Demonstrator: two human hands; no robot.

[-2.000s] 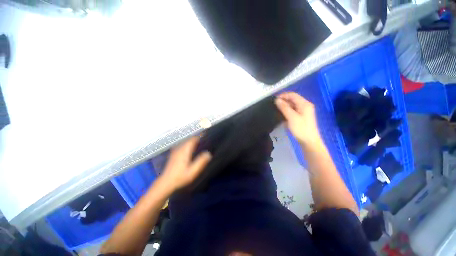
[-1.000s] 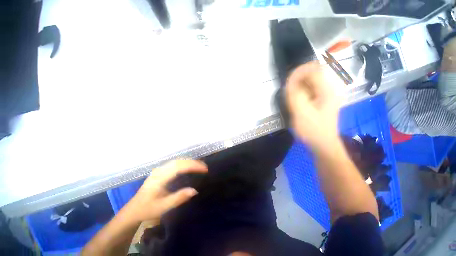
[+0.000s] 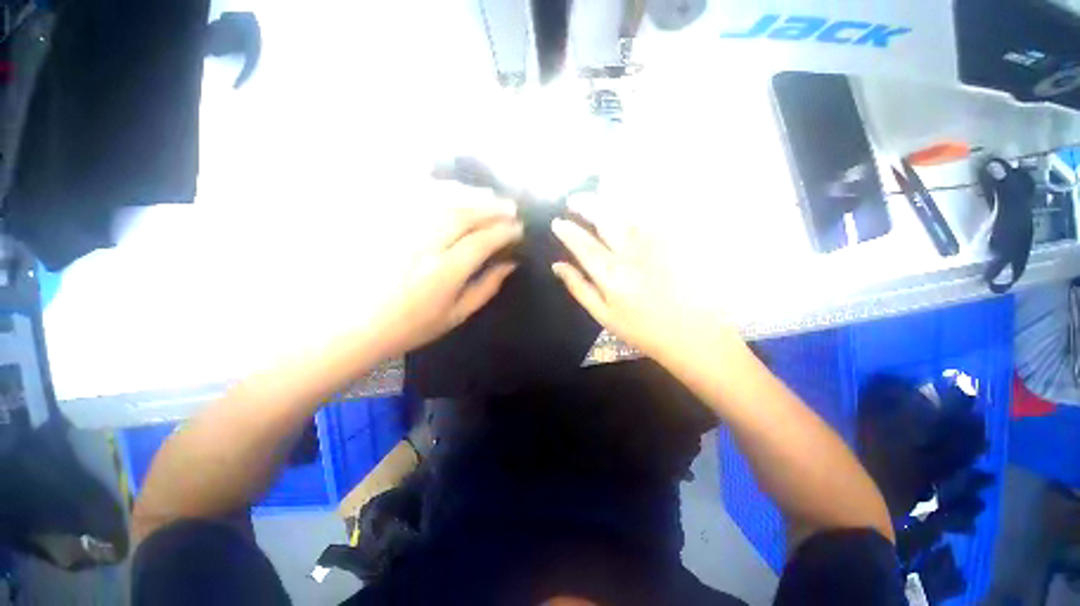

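Note:
A black garment piece (image 3: 503, 326) lies over the table's front edge and runs up towards the needle area of the white sewing machine (image 3: 687, 65) with blue "JACK" lettering. My left hand (image 3: 474, 266) rests on the cloth's left side, fingertips on it. My right hand (image 3: 604, 266) rests on its right side, fingers bent onto the cloth. The fingertips of both hands are close together just below the needle area. Bright glare hides the far end of the cloth and the presser foot.
A smartphone (image 3: 831, 160), black snips (image 3: 927, 207), an orange-handled tool (image 3: 944, 153) and a black looped band (image 3: 1007, 225) lie at the table's right. Black pieces (image 3: 113, 124) lie at the left. A blue crate (image 3: 995, 414) with black pieces stands below right.
Both hands have moved up onto the table and come together on the cloth near the needle. The cloth now lies in front of the machine. The smartphone is uncovered. The view has shifted.

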